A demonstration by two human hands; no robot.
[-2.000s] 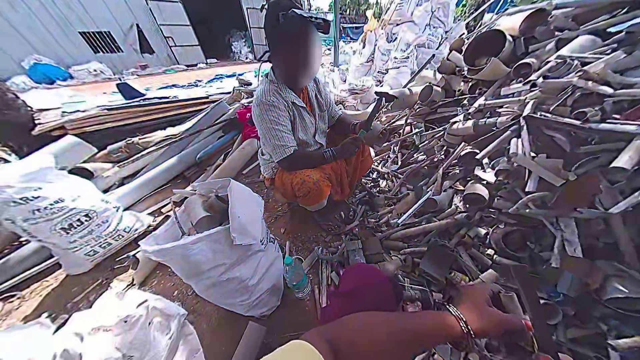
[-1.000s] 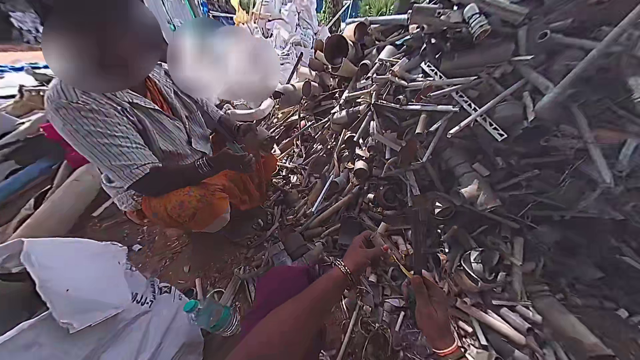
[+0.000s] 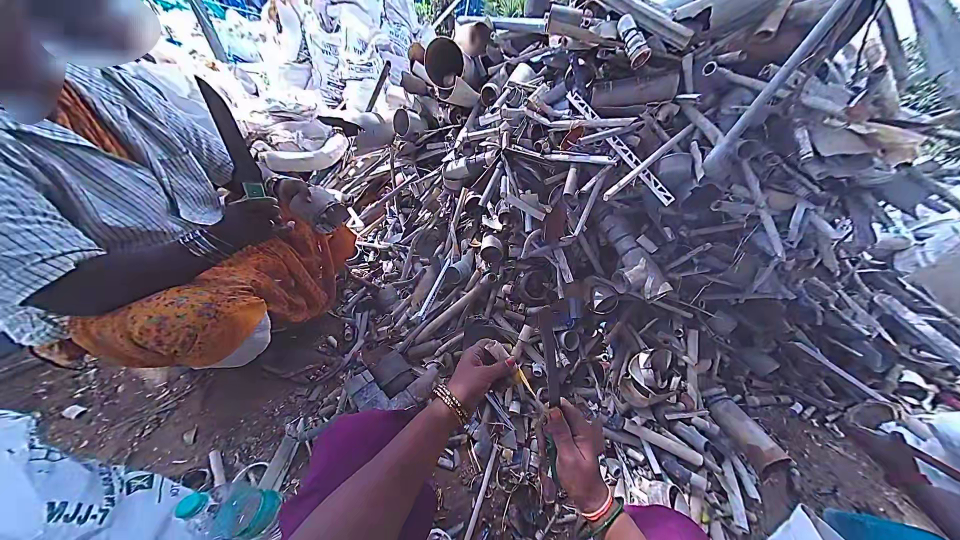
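Note:
My left hand (image 3: 478, 375), with bangles at the wrist, pinches a small pale piece (image 3: 496, 351) that looks like plastic. From that piece a thin yellow strip (image 3: 528, 381) runs toward the blade. Closed around the lower part of a dark, flat blade (image 3: 551, 356) is my right hand (image 3: 579, 454); the blade stands nearly upright, edge side unclear. Both hands are low over a large heap of scrap plastic pipes and fittings (image 3: 517, 202). Whether the blade touches the piece cannot be told.
At left a person (image 3: 157, 217) squats, holding a large dark blade (image 3: 229, 135) and a grey piece. A plastic bottle (image 3: 232, 511) and a white printed sack (image 3: 82, 487) lie at lower left. Another person's hand (image 3: 885, 454) shows at lower right, near a pale sack.
The view has swung right and down toward the heap. My right hand, not visible two seconds ago, is in view with the blade. The co-worker's large blade stands more plainly in sight.

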